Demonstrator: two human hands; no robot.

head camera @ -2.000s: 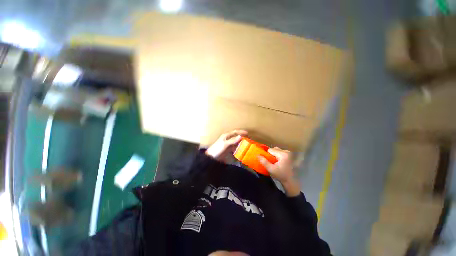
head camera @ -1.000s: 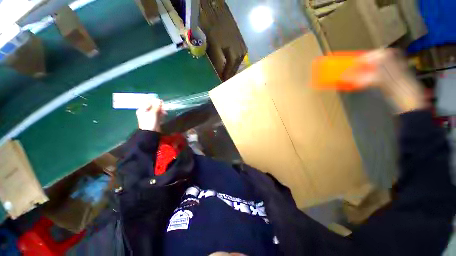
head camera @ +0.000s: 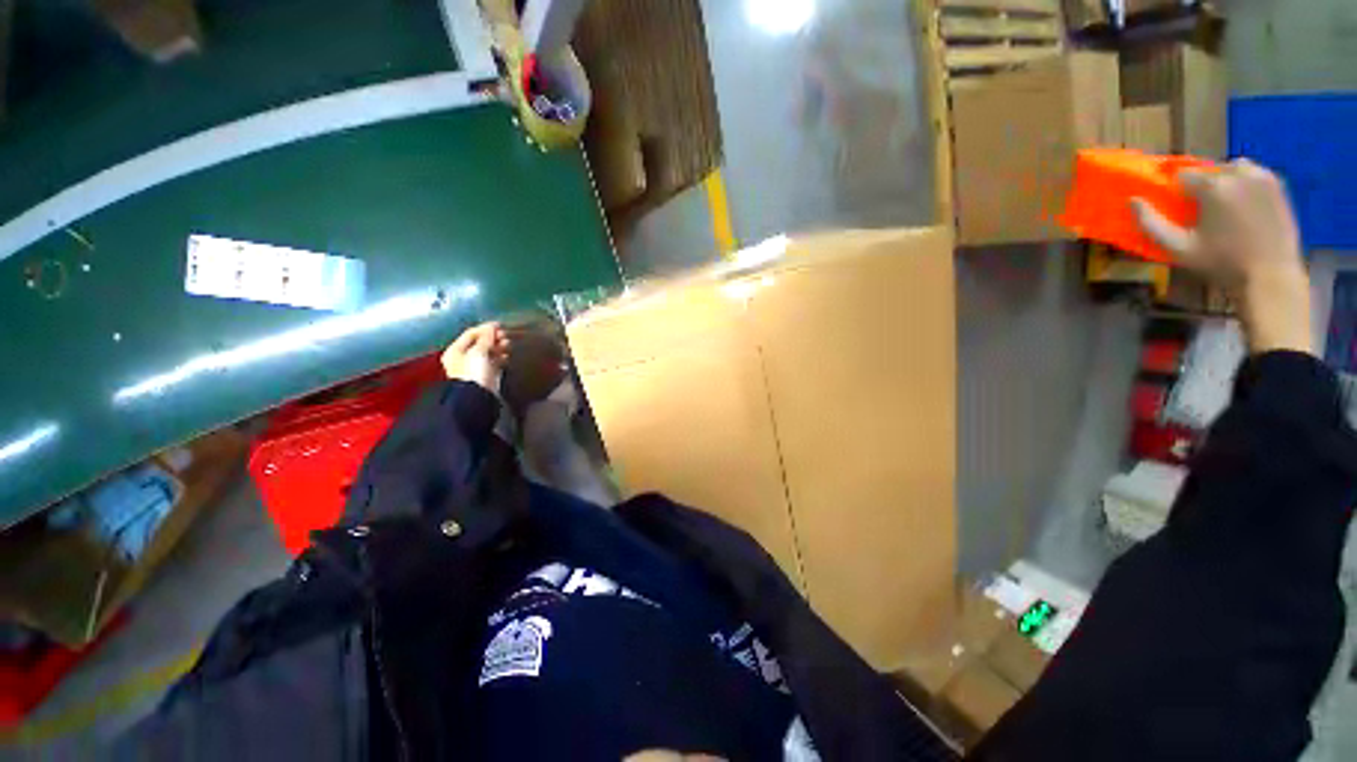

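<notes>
A large brown shipping carton (head camera: 863, 432) stands closed in front of me, with a dark seam across its top face. My right hand (head camera: 1243, 238) is raised beyond its right side and grips the bright orange tape dispenser (head camera: 1124, 201), clear of the carton. My left hand (head camera: 476, 357) is off the carton's left edge, fingers pinched on what looks like the end of clear packing tape. The shiny tape (head camera: 752, 268) shows along the carton's far edge; its exact path is hard to see.
The green conveyor belt (head camera: 417, 194) lies left, with a printed label sheet (head camera: 276, 273) on it and a tape roll (head camera: 554, 112) at its far corner. A red crate (head camera: 320, 462) is below the belt. Flat carton blanks (head camera: 647, 104) stand beyond. Stacked cartons (head camera: 1012, 149) are at the far right.
My right hand has moved the dispenser from in front of my chest out to the far right. My left hand has moved left, off the carton. The view has turned.
</notes>
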